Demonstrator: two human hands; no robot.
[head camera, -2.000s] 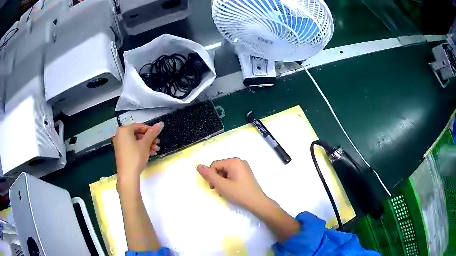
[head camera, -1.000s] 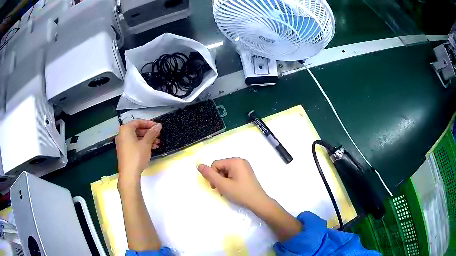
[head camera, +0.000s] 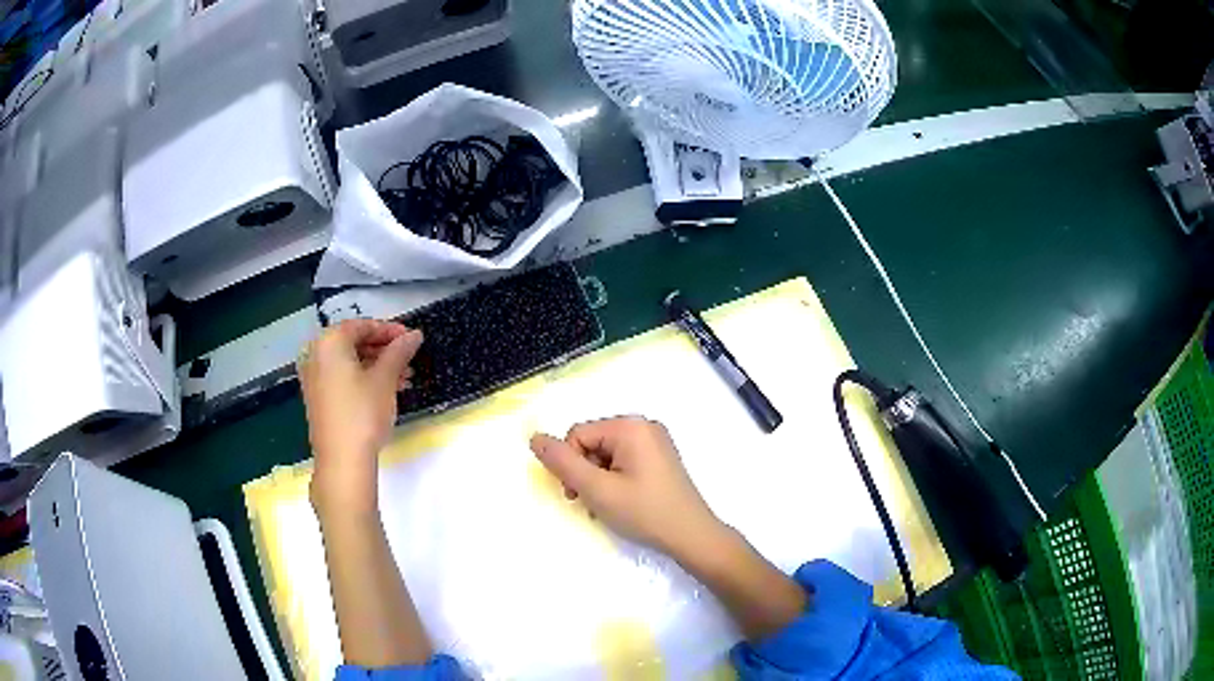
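My left hand (head camera: 360, 393) is over the left end of the black screw tray (head camera: 499, 333), thumb and forefinger pinched together. Whether a screw is between them is too small to tell. My right hand (head camera: 619, 479) is above the middle of the white, yellow-edged work mat (head camera: 466, 532), fingers curled and thumb against the forefinger; nothing can be made out in it. The tray lies at the mat's far edge with dark grainy contents. A black marker pen (head camera: 723, 363) lies on the mat. The black electric screwdriver (head camera: 952, 479) lies at the mat's right edge with its cord looped.
An open white bag of black rings (head camera: 466, 193) stands beyond the tray. A white desk fan (head camera: 739, 67) is behind the mat. A projector (head camera: 133, 585) stands at near left, stacked projectors (head camera: 220, 173) at far left. A green crate (head camera: 1085, 585) is at right.
My left hand has shifted very slightly left at the tray. My right hand has barely moved. The view has shifted slightly.
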